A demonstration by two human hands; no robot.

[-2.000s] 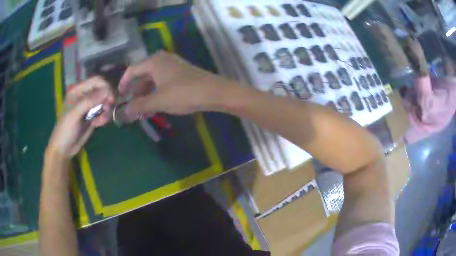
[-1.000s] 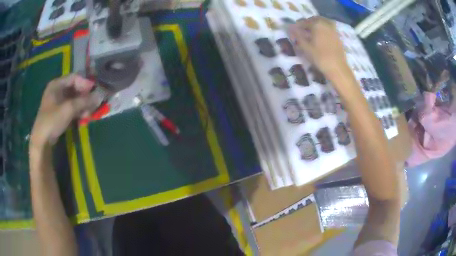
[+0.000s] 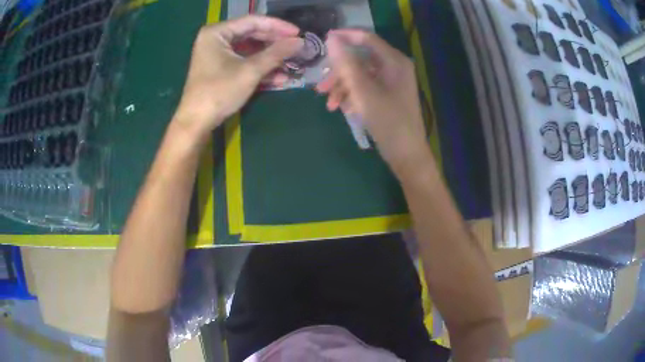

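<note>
My left hand holds a small dark module with a silvery round face between thumb and fingers, above the near edge of the fixture plate. My right hand is blurred close to the module's right side, fingers bent; whether it grips anything is hidden. The pale grip of the small pliers shows on the green mat below my right hand; the rest of the pliers is covered by the hand. The fixture's round dark block is partly visible behind my hands.
A clear blister tray with rows of black parts lies at left. A stack of white foam trays with rows of dark modules is at right. Yellow tape borders the green mat. Cardboard boxes and silvery packaging are below the bench.
My right hand has come back from the foam tray to beside my left hand. The module now shows in my left hand. The view has swung left, bringing in the blister tray.
</note>
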